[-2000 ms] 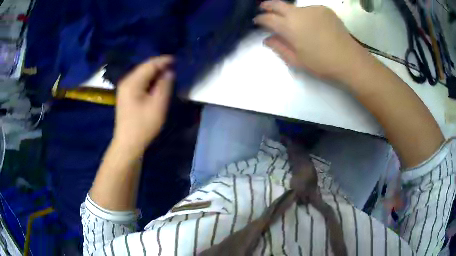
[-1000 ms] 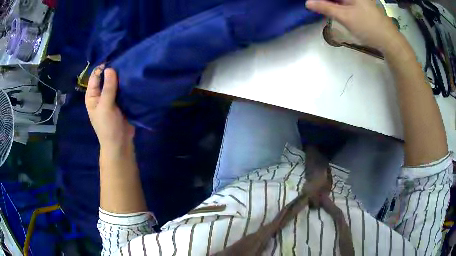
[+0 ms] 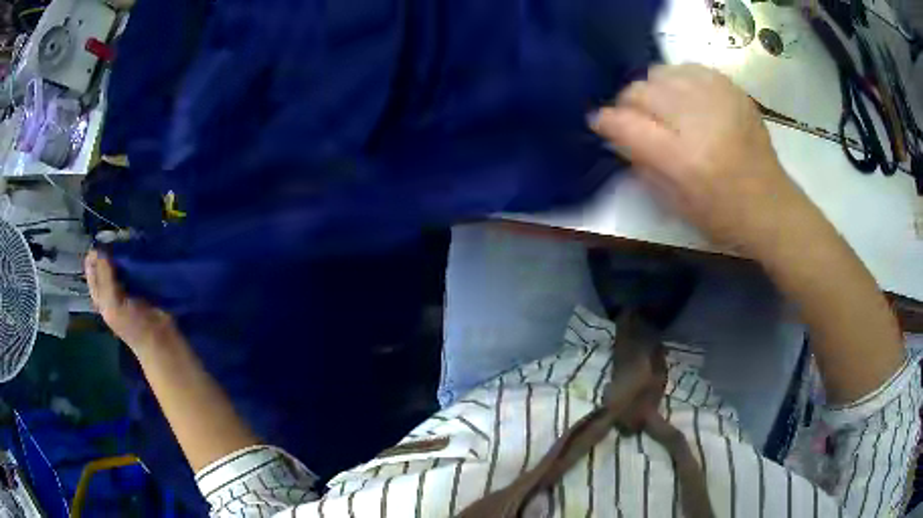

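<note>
A large dark blue cloth (image 3: 334,132) covers the left and middle of the white table and hangs down over its front edge at the left. My left hand (image 3: 127,304) is at the far left, holding the cloth's left end. My right hand (image 3: 688,142) holds the cloth's right end above the white table top; it is slightly blurred, and its fingertips are partly hidden. The cloth is stretched between my two hands and blurred along its near edge.
Black-handled scissors (image 3: 862,126) lie with thin tools at the upper right. Small metal parts (image 3: 737,22) are set in the white top (image 3: 825,182). A fan (image 3: 15,293) stands at the far left, a yellow tube (image 3: 96,467) at the lower left.
My left hand has moved left and down, my right hand down and slightly left. The cloth is spread wider and covers more of the table's front edge.
</note>
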